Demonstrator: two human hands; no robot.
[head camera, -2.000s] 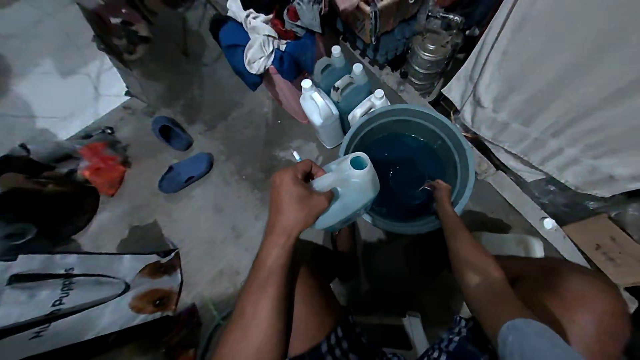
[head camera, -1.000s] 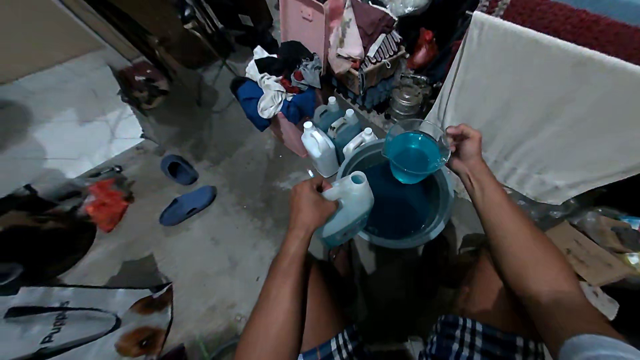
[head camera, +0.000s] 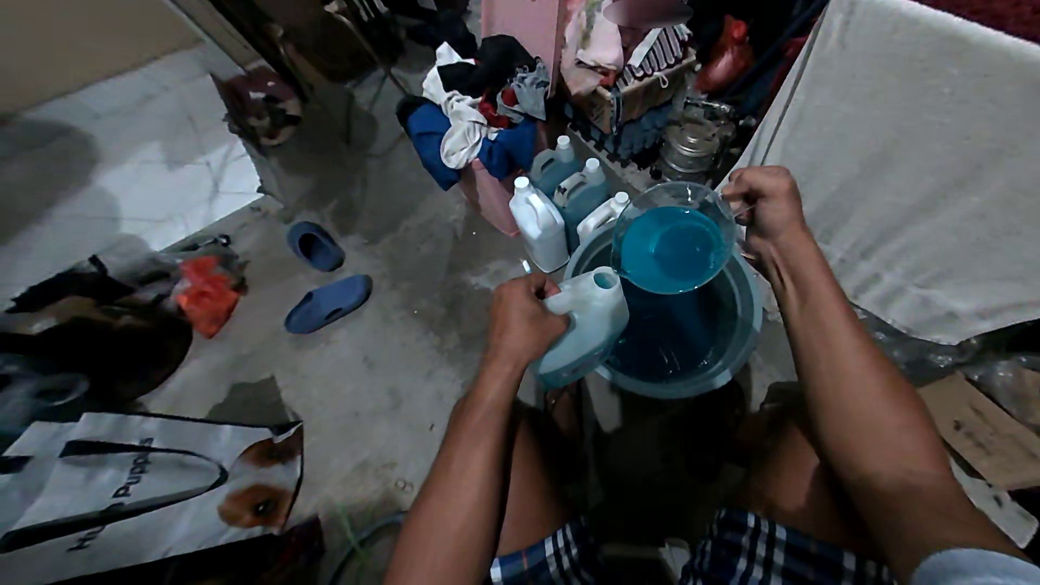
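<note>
My left hand (head camera: 528, 321) grips the handle of a translucent plastic jug (head camera: 587, 321), uncapped and tilted, with blue-green liquid low inside. My right hand (head camera: 765, 203) holds a clear pitcher (head camera: 676, 244) by its handle; bright blue liquid fills much of it, and its rim is close to the jug's mouth. Both are over or beside a round plastic tub (head camera: 751, 325) of dark blue liquid. Whether liquid runs between pitcher and jug I cannot tell. Behind the tub stand a white capped jug (head camera: 540, 226) and several others, some with blue-green liquid (head camera: 582, 199).
A pink bin (head camera: 490, 195) heaped with clothes stands beyond the jugs, near a metal container (head camera: 689, 150). Blue clogs (head camera: 329, 303) lie on the concrete floor at left, above a printed bag (head camera: 162, 487). A pale cloth (head camera: 910, 162) hangs at right, over cardboard (head camera: 983, 431).
My right hand was down in the tub at first, then rose with the pitcher of blue liquid. The pitcher is now tilted closer to the jug's mouth. My left hand still holds the jug.
</note>
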